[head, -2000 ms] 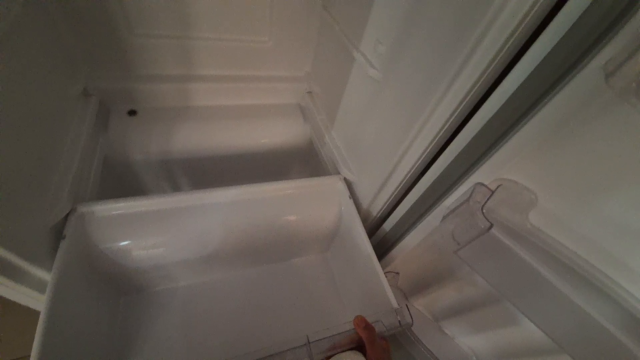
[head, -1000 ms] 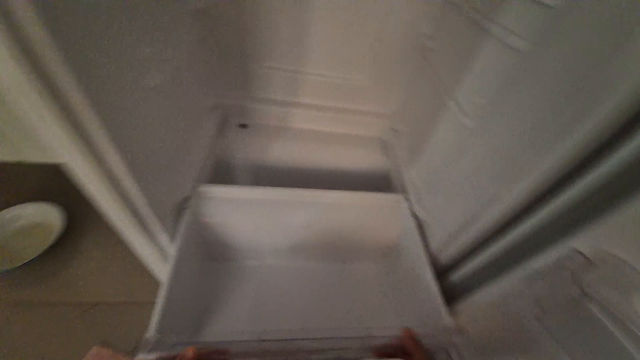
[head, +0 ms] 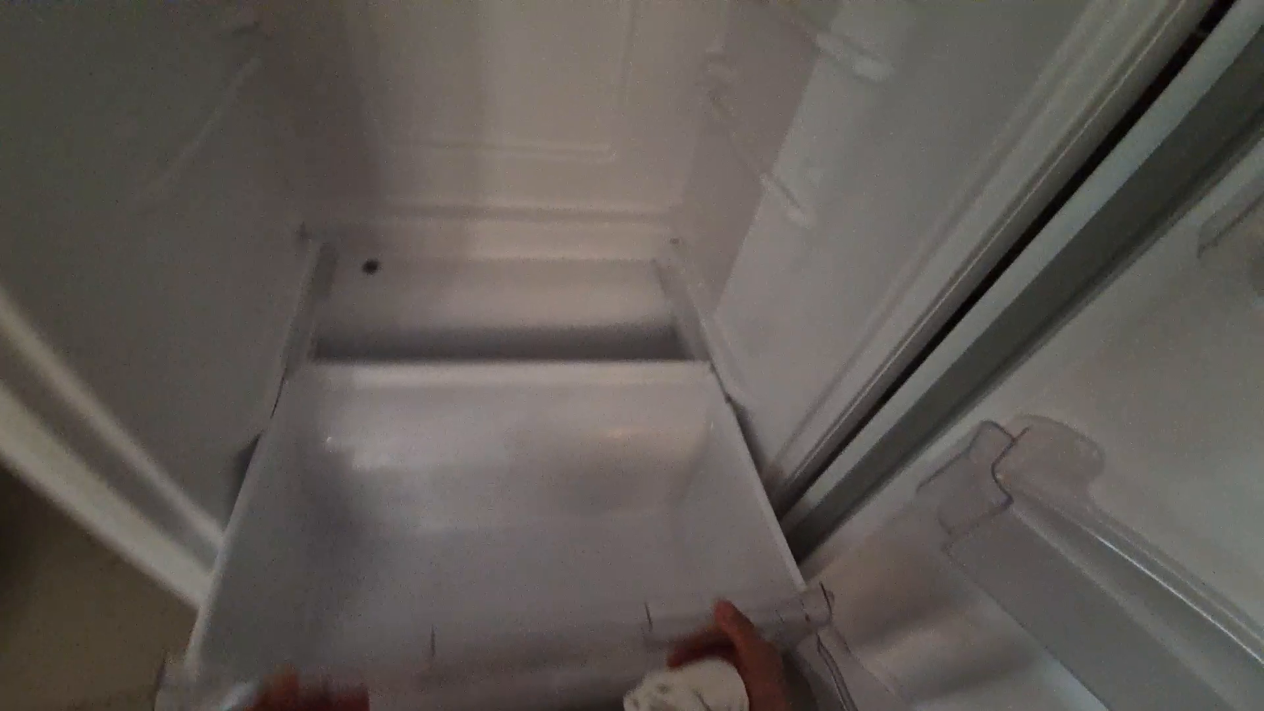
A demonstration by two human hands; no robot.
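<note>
A white refrigerator drawer (head: 513, 553) with a clear plastic front is pulled partway out of the fridge's bottom; its inside shows nothing in it. My right hand (head: 741, 652) is at the right part of the drawer's front edge, thumb over the rim, with a crumpled white cloth or paper (head: 691, 686) against the palm. My left hand (head: 306, 691) is at the left part of the same edge, blurred and cut off by the bottom of the view; its grip cannot be told.
The open fridge door with a clear door bin (head: 1106, 553) stands on the right. The fridge's side walls (head: 128, 247) rise on both sides of the drawer. Behind it lies the recess (head: 494, 296) with a small dark hole. Floor (head: 79, 602) shows at lower left.
Two seconds ago only my right hand was seen at the drawer's front; now both hands are there. The drawer is still pulled out. The view has shifted.
</note>
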